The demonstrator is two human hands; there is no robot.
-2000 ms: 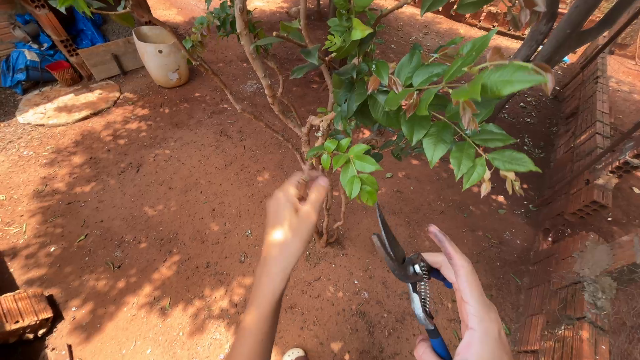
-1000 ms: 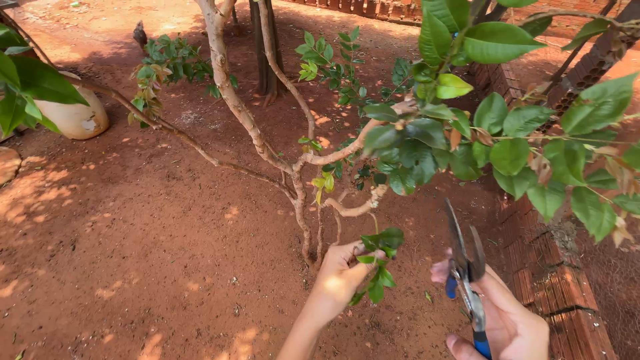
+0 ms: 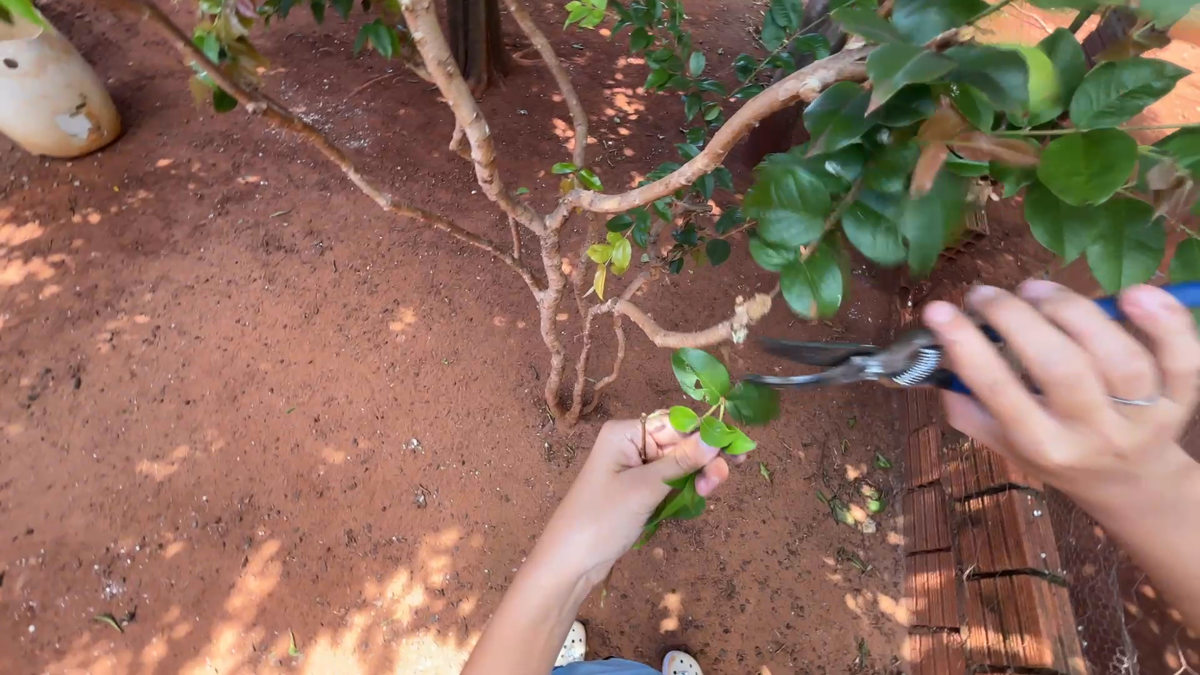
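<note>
My left hand [image 3: 647, 473] is closed around a leafy twig [image 3: 717, 427] with small green leaves, low in front of the tree. Pruning shears [image 3: 886, 361] with blue handles and a coil spring are in my right hand [image 3: 1069, 366]. Their blades are parted and point left, close to the twig's leaves. Just above the twig, a crooked bare branch [image 3: 684, 333] ends in a pale, rough stub. It grows from the slender trunk [image 3: 553, 328] of the small tree. Dense green leaves [image 3: 872, 197] hang above the shears.
A row of hollow clay bricks [image 3: 1003, 562] runs along the right side. At the upper left stands a worn pale pot [image 3: 52, 94], with a long thin branch [image 3: 356, 173] near it. Light-coloured clogs [image 3: 680, 663] show at the bottom edge on reddish soil [image 3: 281, 375].
My right hand has turned the shears from pointing upward to pointing left, nearer my left hand. My left hand, without visible leaves a second earlier than the middle frame, now holds the leafy twig. The view has shifted.
</note>
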